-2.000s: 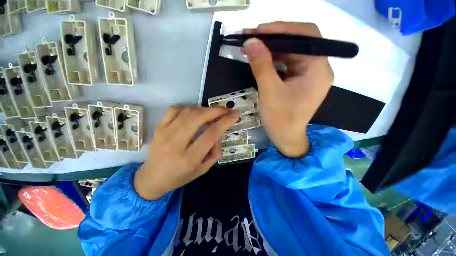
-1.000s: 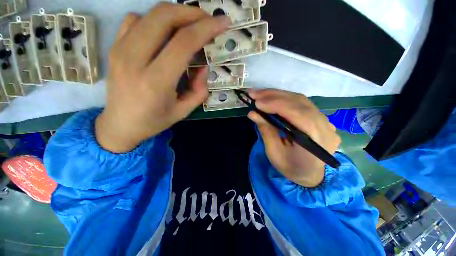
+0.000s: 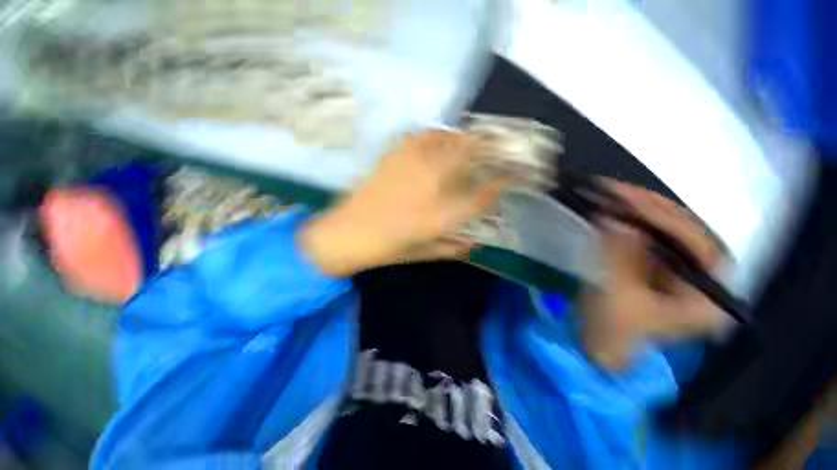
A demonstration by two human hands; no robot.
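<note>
The whole view is blurred. My left hand (image 3: 413,202) is at the centre, its fingers at the beige housings (image 3: 518,147) near the bench edge; whether it grips one cannot be told. My right hand (image 3: 647,266) is to the right and holds the black tweezers (image 3: 684,262), which point up and left toward the housings. The tweezer tips are too blurred to tell if they hold anything. The black adhesive sheet (image 3: 597,138) lies beyond the hands, with white backing paper (image 3: 661,101) beside it. The insides of the housings cannot be made out.
Rows of beige housings (image 3: 229,69) stand on the bench at upper left, smeared by blur. The green bench edge (image 3: 229,174) runs across in front of me. An orange-red patch (image 3: 92,243) is at lower left. A blue shape (image 3: 794,64) is at upper right and a dark surface (image 3: 780,340) at right.
The camera view has shifted and tilted. My right hand with the tweezers has moved right, away from the lowest housings. The rows of housings show more fully again at upper left.
</note>
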